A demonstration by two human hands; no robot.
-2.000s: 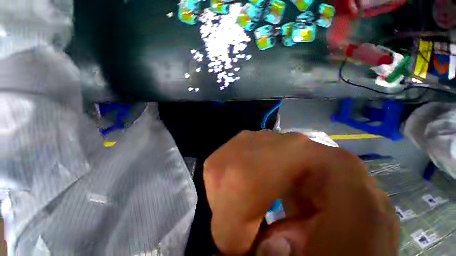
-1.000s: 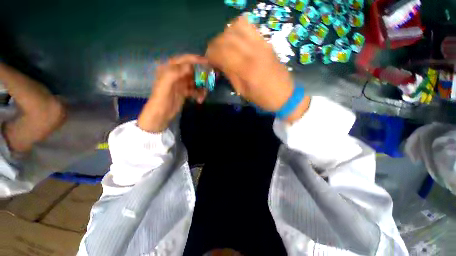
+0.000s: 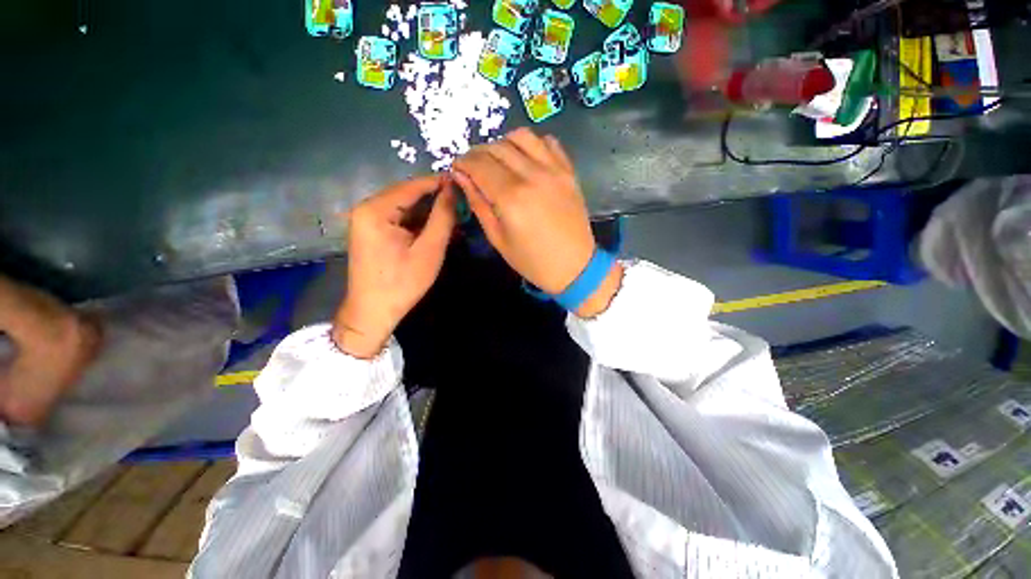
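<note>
My left hand [image 3: 396, 251] and my right hand [image 3: 531, 209] meet fingertip to fingertip at the bench's front edge. Between them is a small module, mostly hidden; a bit of teal [image 3: 462, 208] shows under my right fingers. My left fingers hold it, and my right fingertips are pinched at its top; whether they hold a small piece cannot be told. The heap of small white parts [image 3: 452, 104] lies just beyond my hands. Teal-edged modules with yellow-green centres [image 3: 552, 37] lie scattered behind and right of the heap.
The red glue syringe [image 3: 780, 83] lies right on the green bench mat [image 3: 204, 136], near white tissue, a green cap and a looping black cable [image 3: 780, 162]. A labelled box [image 3: 961, 70] is far right. Another person's arm [image 3: 45, 345] is at left, a sleeve [image 3: 984, 243] at right.
My hands stay together near the bench edge, and my right hand has come lower and closer to my left fingertips. The view has shifted, so the modules and syringe appear further left.
</note>
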